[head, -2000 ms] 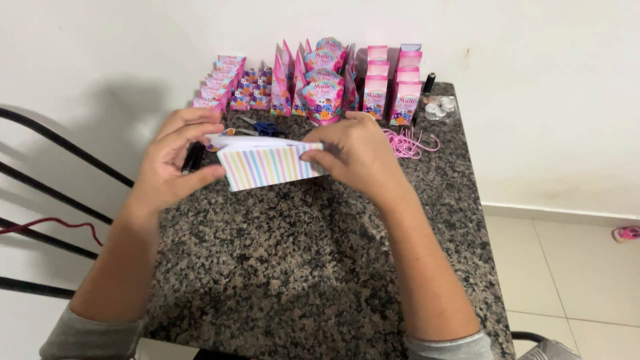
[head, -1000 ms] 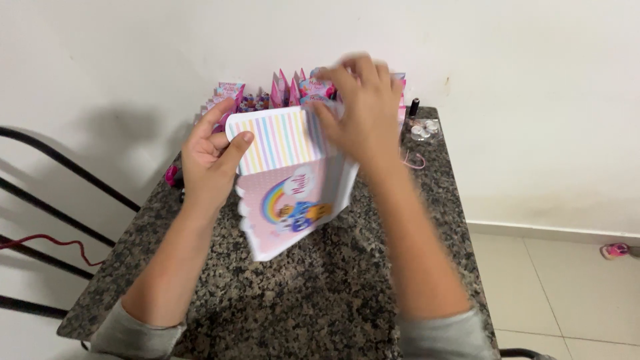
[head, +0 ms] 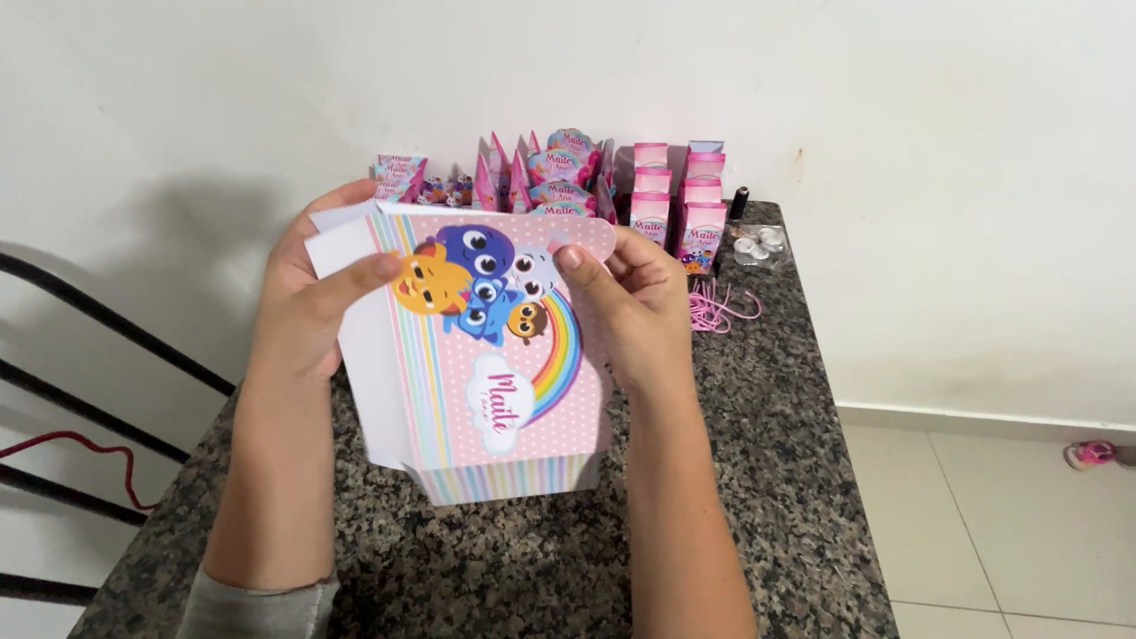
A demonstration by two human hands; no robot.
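A printed paper box blank (head: 550,435), pink with white dots, cartoon animals, a rainbow and striped flaps, is held up over the table, turned sideways. My left hand (head: 311,284) grips its left side, thumb on the front near the orange animal, fingers behind. My right hand (head: 639,302) pinches the rounded upper right edge, thumb in front. The blank's white flap (head: 359,355) shows beside my left hand. Its back and most of my left fingers are hidden.
Along the wall on the granite table (head: 532,568) stand pink cone-shaped boxes (head: 485,188), scalloped boxes (head: 561,169), tall milk-carton boxes (head: 701,231) and smaller packs (head: 399,177). Pink cord (head: 714,309), a small black tube (head: 739,202) and clear-wrapped round white items (head: 759,244) lie right. A black metal chair (head: 106,328) is left.
The blank has been turned, so its cartoon panel now faces me with the print sideways; one second ago a striped panel was at the top. My right hand has come down to its right edge.
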